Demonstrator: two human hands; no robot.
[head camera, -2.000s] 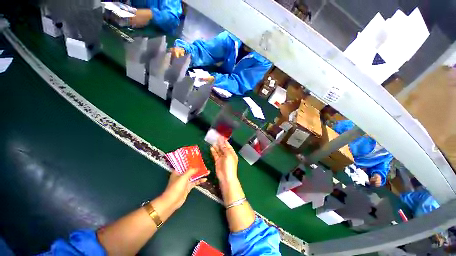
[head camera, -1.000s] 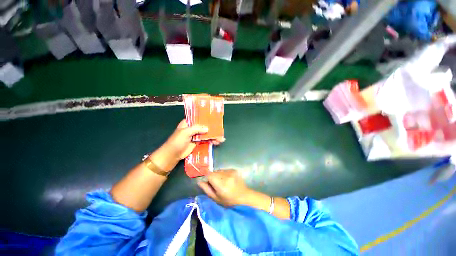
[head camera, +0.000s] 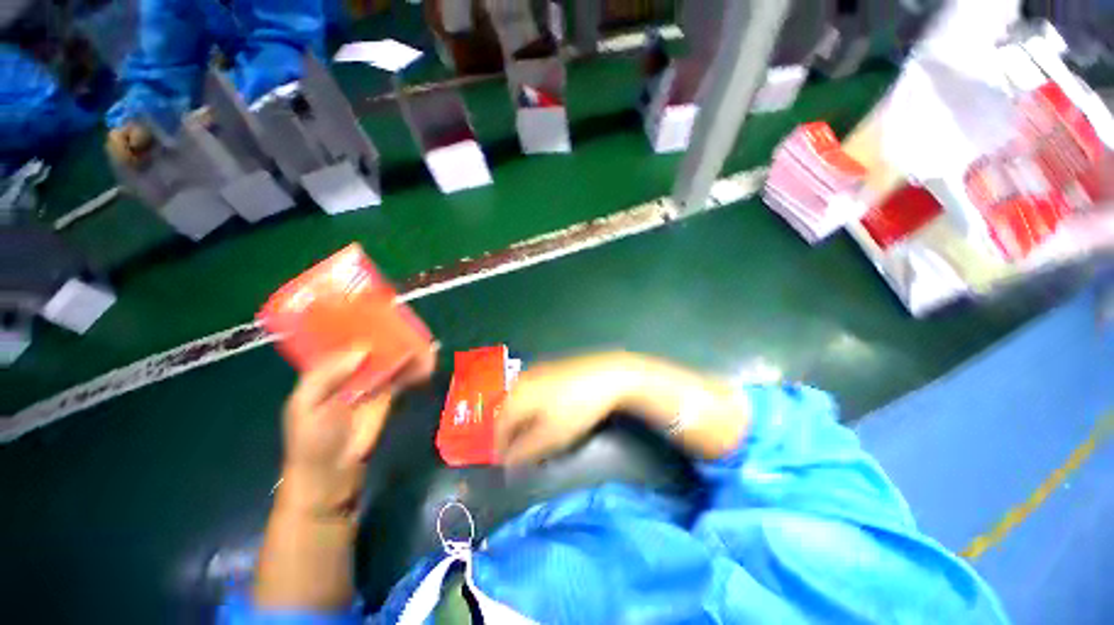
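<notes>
My left hand (head camera: 330, 421) holds a fan of red leaflets (head camera: 346, 320) up at the left, over the table's edge by the belt. A stack of red inserts (head camera: 474, 403) with pale edges lies on the dark green table (head camera: 635, 293) in front of me. My right hand (head camera: 556, 409) is at the right edge of this stack, with its fingers curled down. It is blurred, and I cannot tell whether it grips anything. White boxes with grey flaps stand in a row on the green belt, one of them near the middle (head camera: 457, 166). A bit of red shows inside another (head camera: 541, 126).
A worn pale rail (head camera: 538, 250) runs between table and belt. A slanted grey post (head camera: 733, 104) stands at the rail. At the right are a pink-edged bundle of inserts (head camera: 812, 181), more red inserts and a crumpled white plastic bag (head camera: 947, 116). Blue-sleeved workers are across the belt.
My left hand has moved left with the leaflets, away from the stack, and they are now tilted. My right hand has come up along the stack's right side. The view has turned.
</notes>
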